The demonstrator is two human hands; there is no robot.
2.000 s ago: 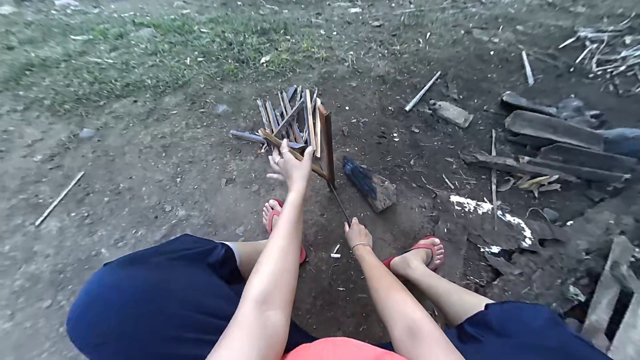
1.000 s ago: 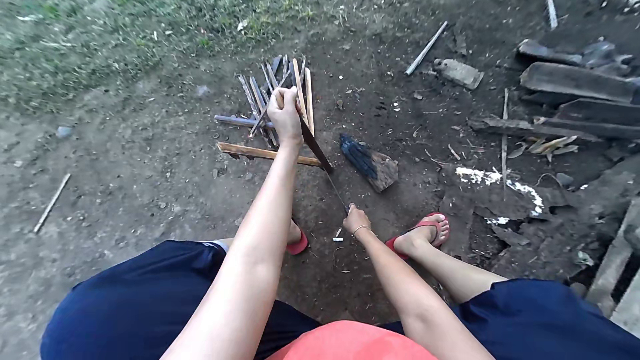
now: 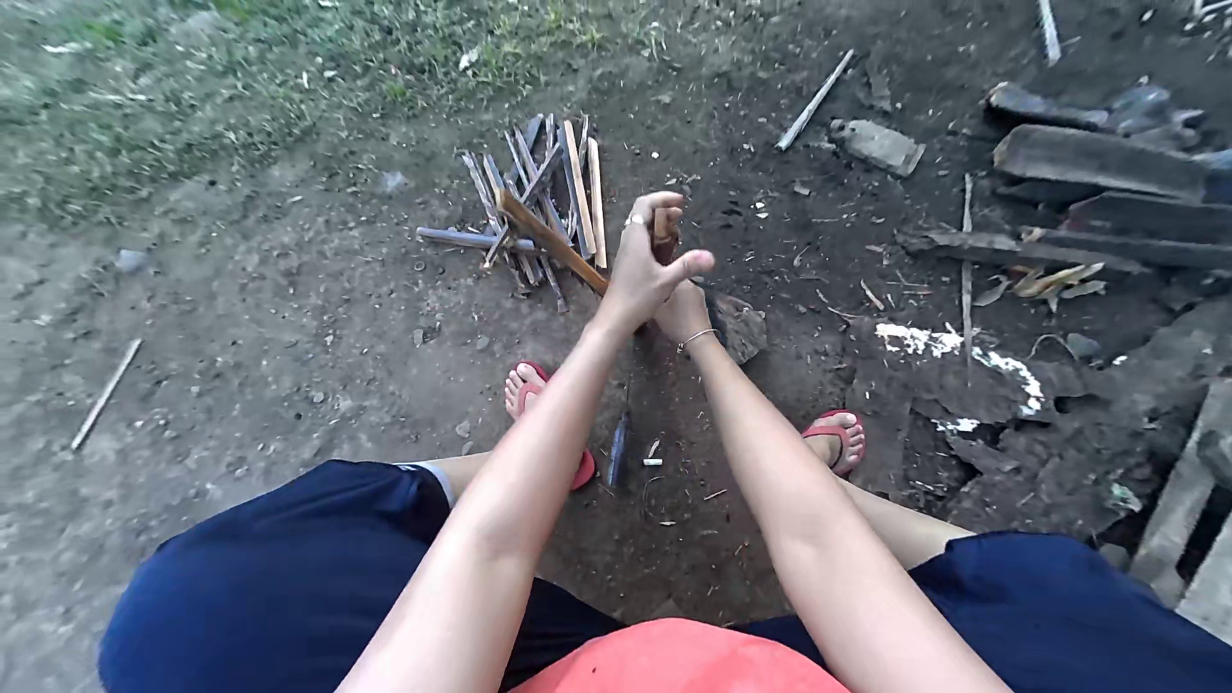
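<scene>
A reddish-brown piece of wood (image 3: 664,236) stands up between the curved fingers and spread thumb of my left hand (image 3: 643,260); whether they grip it is unclear. Just below and touching it, my right hand (image 3: 681,308) is closed at the wood's lower part, its fingers mostly hidden. A longer brown strip (image 3: 553,241) slants from the hands up over a pile of split sticks (image 3: 577,183). On the ground between my feet lies a thin tool with a blue handle (image 3: 619,448), apparently a knife. Behind my right hand is a partly hidden wood block (image 3: 739,327).
Old wooden planks (image 3: 1097,159) and a long board (image 3: 1020,247) lie at the right, with white bits (image 3: 919,339) on the soil nearby. A flat light-coloured piece (image 3: 878,146) and a pale stick (image 3: 815,101) lie beyond the block. Grass grows at the upper left.
My right hand has let go of the dark-bladed tool and moved up to the wood beside my left hand. The tool now lies on the ground. My left thumb has spread.
</scene>
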